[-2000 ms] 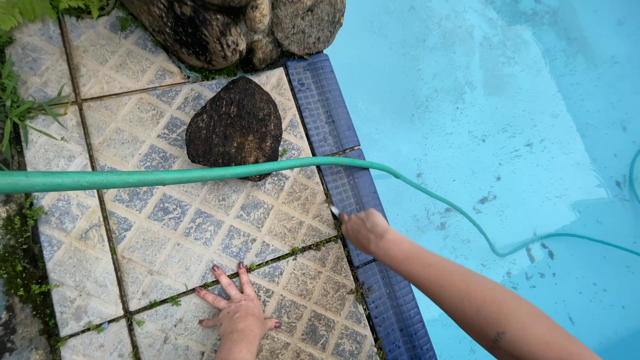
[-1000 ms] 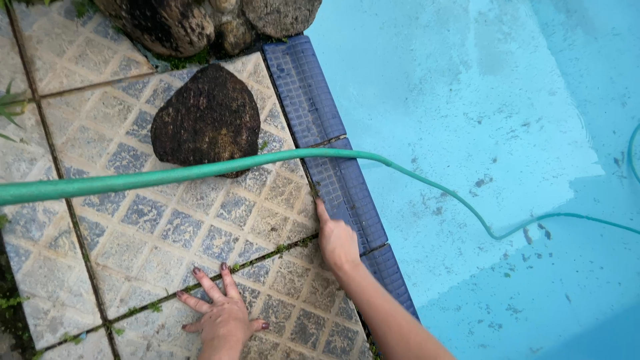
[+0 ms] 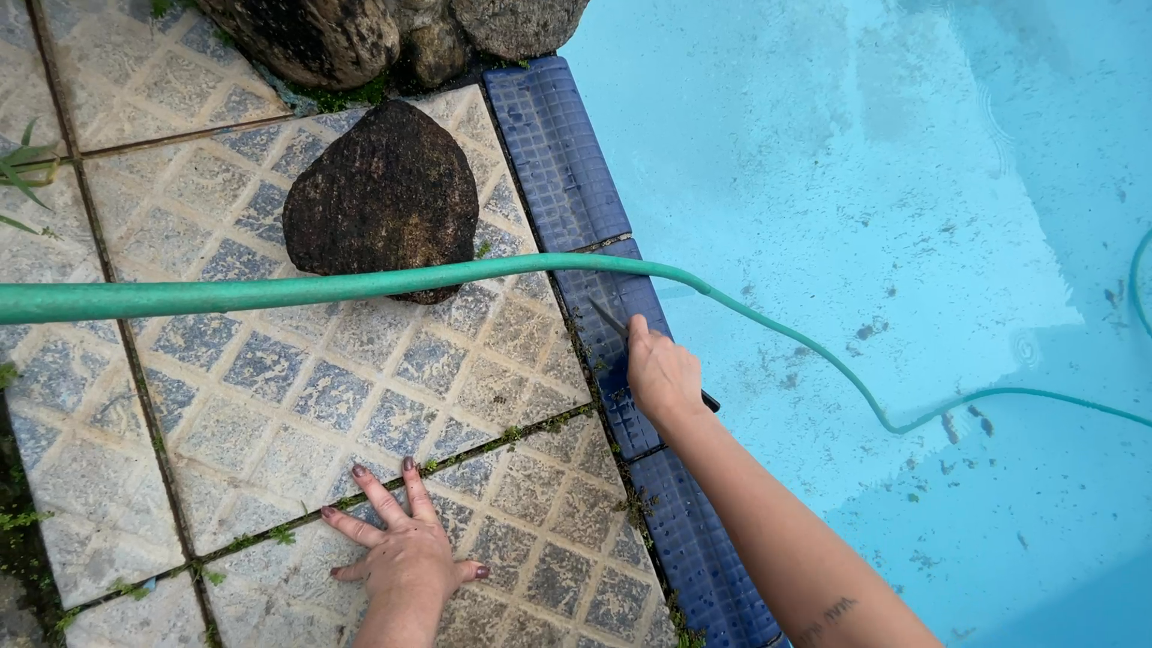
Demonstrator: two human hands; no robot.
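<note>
My right hand (image 3: 664,371) grips a knife (image 3: 608,318) with a dark handle end showing below the fist. Its narrow blade points up and left over the blue tiled pool edging (image 3: 580,171). Left of the blade runs the joint between the edging and the paving, with small weeds (image 3: 636,506) growing in it. My left hand (image 3: 409,549) rests palm down with spread fingers on a patterned paving tile (image 3: 531,540), its fingertips near a weedy joint between tiles. Nothing shows in that hand. Whether the blade touches the edging I cannot tell.
A green hose (image 3: 360,286) crosses the paving and edging into the pool water (image 3: 900,225). It passes by a dark flat rock (image 3: 387,193) on the tiles. Large stones (image 3: 315,40) border the top. Leafy plants (image 3: 27,171) grow at the left edge.
My right hand has lifted from the joint beside the edging to over the blue tiles, bringing the blade into clear view. My left hand stays flat on the paving.
</note>
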